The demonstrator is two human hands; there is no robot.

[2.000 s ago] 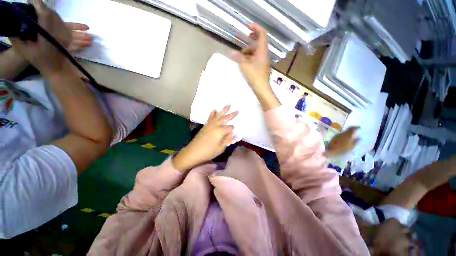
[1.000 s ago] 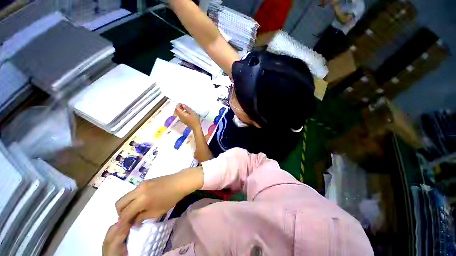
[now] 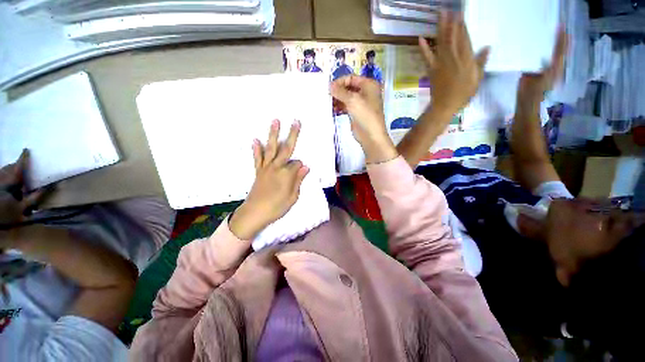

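Observation:
A white panel (image 3: 205, 134) with rounded corners lies flat on the bench in front of me. A smaller white sheet (image 3: 290, 225) lies over the panel's near edge and reaches to my lap. My left hand (image 3: 276, 177) rests on the sheet and panel with its fingers spread. My right hand (image 3: 359, 99) is at the panel's right edge with its fingers curled. Whether it pinches something small cannot be seen.
A printed colour sheet (image 3: 396, 120) lies right of the panel. Panel stacks (image 3: 170, 25) stand at the back. At left a neighbour's hand touches a white panel (image 3: 60, 131). At right a neighbour's two hands hold a blurred white panel (image 3: 513, 35) over the bench.
The view has swung back from the right to the bench. My hands have parted; the left now lies spread on the sheet. The right neighbour now holds up a panel.

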